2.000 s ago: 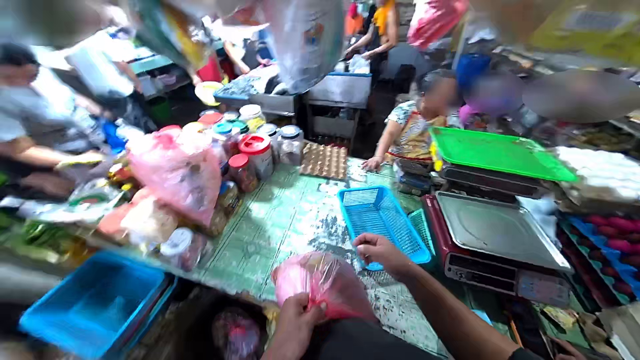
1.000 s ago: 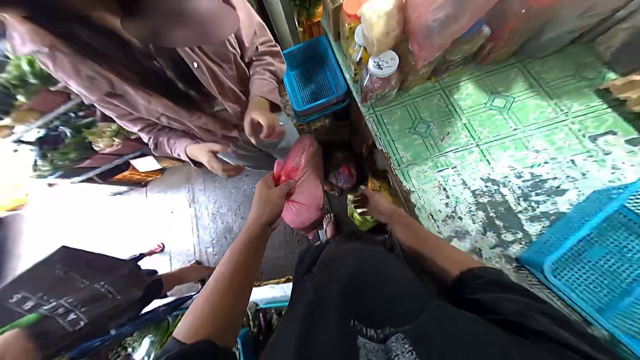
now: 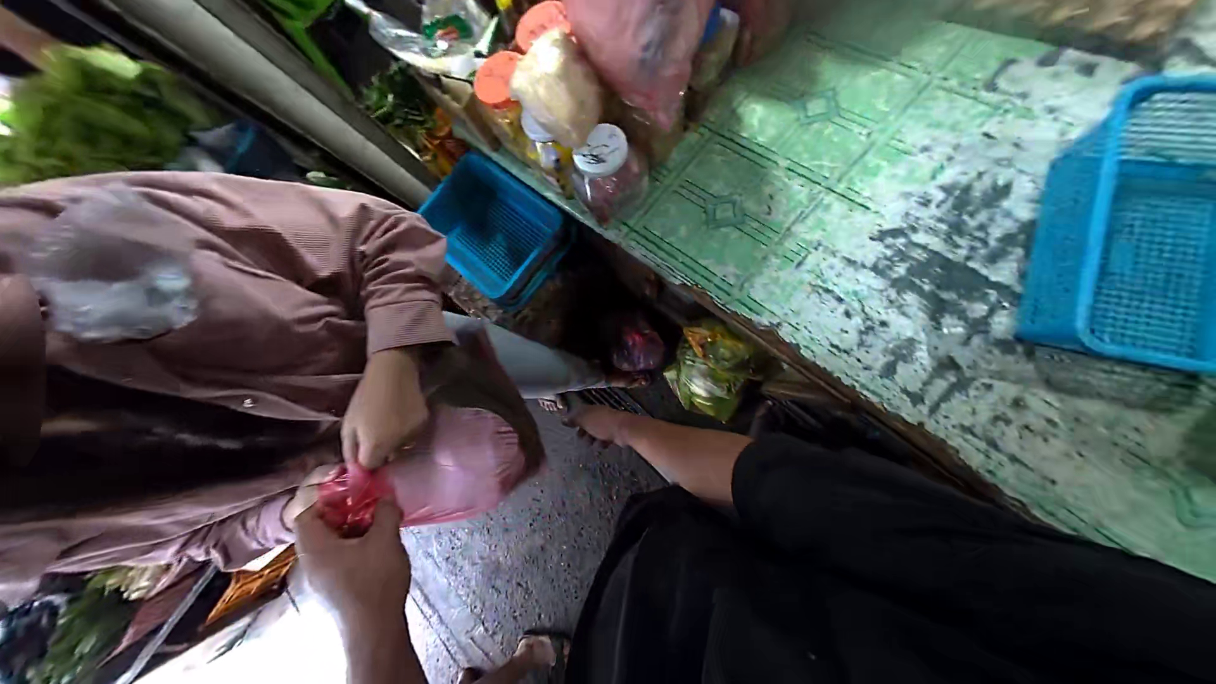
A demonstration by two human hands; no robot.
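Observation:
My left hand (image 3: 353, 556) is closed on the gathered red top of a pink plastic bag (image 3: 461, 465), whose full body hangs over the floor. Another person's hand (image 3: 385, 408) pinches the same gathered top from above, and that person's other hand (image 3: 309, 494) is partly hidden behind mine. My right hand (image 3: 598, 425) is low beside the counter edge, left of a yellow-green plastic bag (image 3: 708, 370); its fingers are too unclear to read. A dark, see-through shape lies around the pink bag's right side.
A green-patterned counter (image 3: 817, 171) runs along the right, with a blue plastic basket (image 3: 1097, 218) on it. Lidded jars (image 3: 608, 176) stand at its left edge, near a blue crate (image 3: 499, 223). The person in a pink shirt (image 3: 266, 256) stands close on the left.
The view has swung far left from the counter. The pink bag, earlier in front of me at the counter, is now at the other person, whose hands have come onto its top.

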